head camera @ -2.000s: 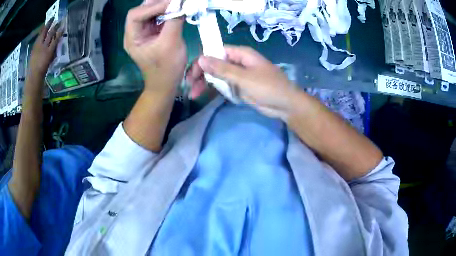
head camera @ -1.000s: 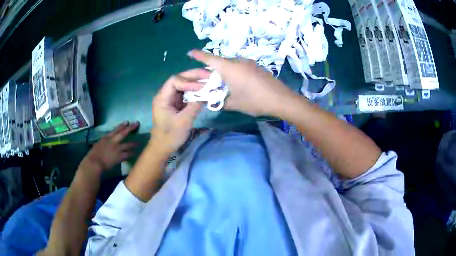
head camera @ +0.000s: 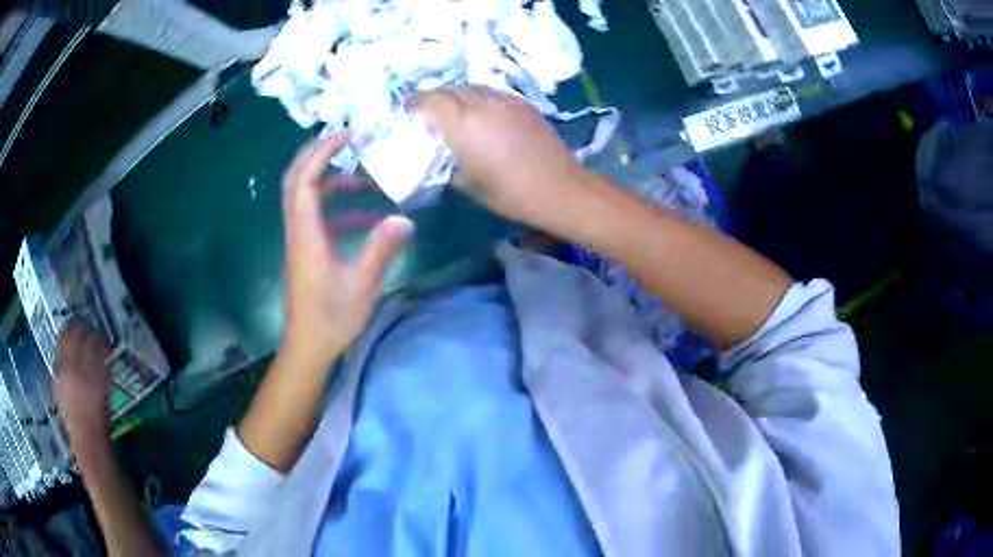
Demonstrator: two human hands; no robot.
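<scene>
A large tangled pile of white straps (head camera: 327, 54) lies at the top of the dark green table. My right hand (head camera: 495, 152) is at the near edge of the pile, blurred, with its fingers closed on a white strap (head camera: 405, 163). A flat, wide part of this strap hangs out below the fingers; the rest is hidden by the hand or merges with the pile. My left hand (head camera: 332, 256) is just left of it, empty, with fingers and thumb apart.
Hang-tab cartons (head camera: 730, 38) stand in a row at upper right, by a station label (head camera: 740, 118). A bin with pale pieces (head camera: 686, 194) is below the table edge. At left, a neighbour's hand (head camera: 82, 370) is by a scale (head camera: 136, 375) and more cartons.
The view has shifted, so the pile and cartons sit further left. My left hand has come off the white bundle and opened. My right hand has turned palm down beside the pile.
</scene>
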